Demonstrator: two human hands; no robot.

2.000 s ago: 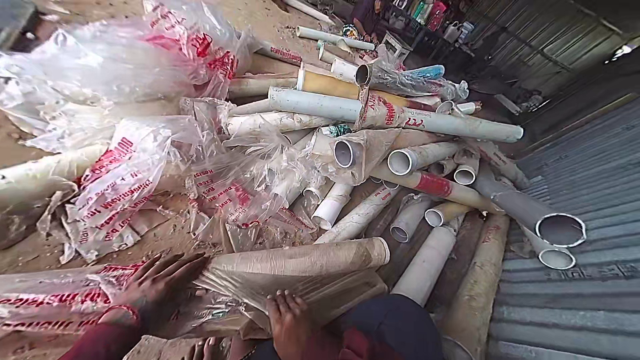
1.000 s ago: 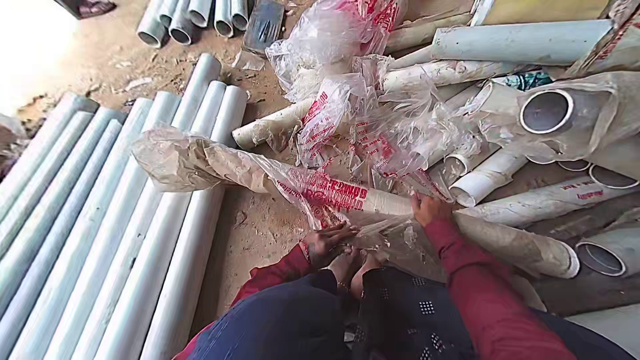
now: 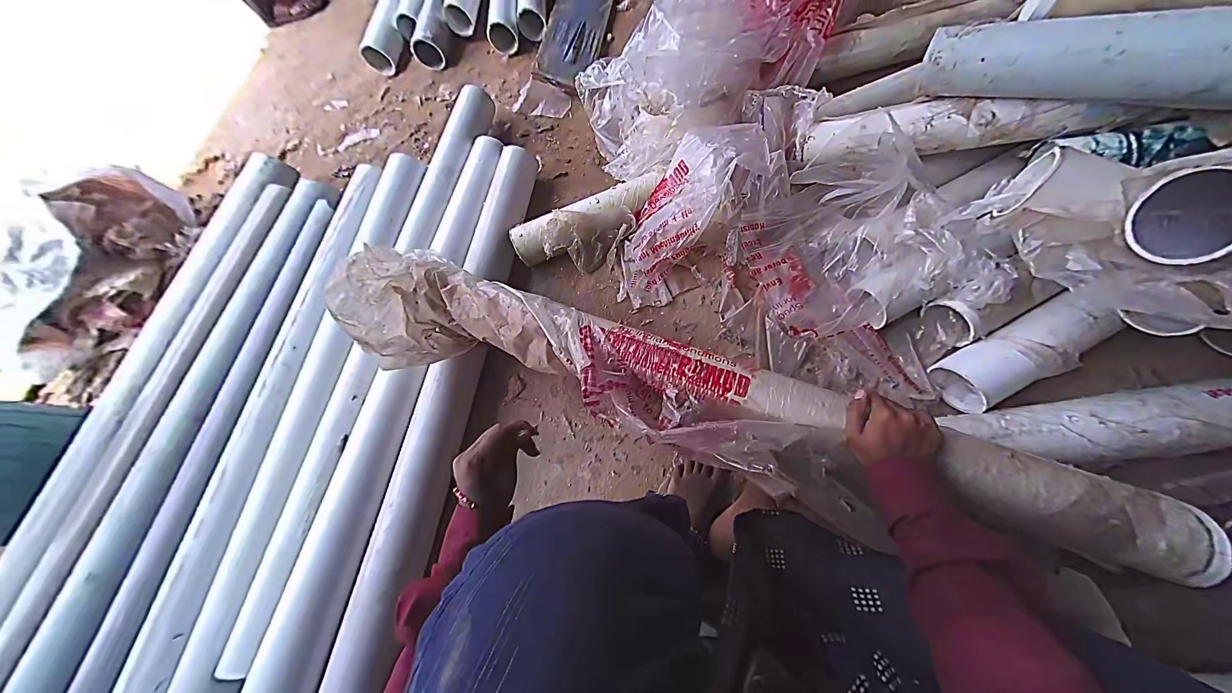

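A dusty white plastic pipe lies slantwise before me, its left part inside a clear plastic sleeve with red print. The sleeve's crumpled end rests over the row of pipes at left. My right hand is closed around the pipe near its middle. My left hand is off the pipe, below the sleeve, with its fingers curled and apart and nothing seen in them. Loose film hangs between the pipe and my feet.
Several pale pipes lie side by side at left. More pipe ends show at the top. A heap of dusty pipes and torn plastic film fills the upper right. My bare feet are just below the held pipe.
My left hand has let go of the plastic sleeve and moved left, away from it. My right hand stays on the pipe. The view swung left from the pipe heap after the earliest frame.
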